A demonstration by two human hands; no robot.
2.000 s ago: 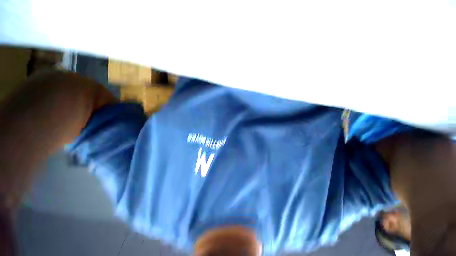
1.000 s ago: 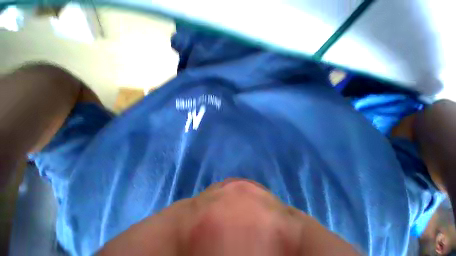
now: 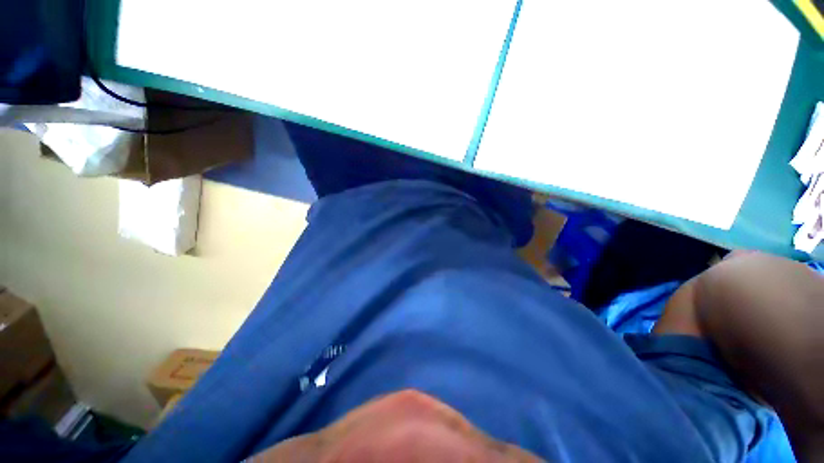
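Note:
Two white sheets lie side by side on the green bench in front of me, one at the left (image 3: 316, 63) and one at the right (image 3: 641, 99), with a thin green gap between them. They look overexposed, and I see nothing on them. Neither of my hands is in the picture. Only one bare arm (image 3: 763, 316) shows, at the right side below the bench edge, and its hand is not visible.
A dark-blue bulky object (image 3: 38, 50) stands at the top left, with black cables. Below are an open carton (image 3: 194, 149) with white packing and a white block (image 3: 161, 210). Brown cartons (image 3: 27, 348) stand lower left. White strips (image 3: 811, 194) lie at the right bench edge.
The view has swung from mostly my blue shirt to more of the bench and floor. The arm at the left has gone out of the picture. The sheets and cartons now show clearly.

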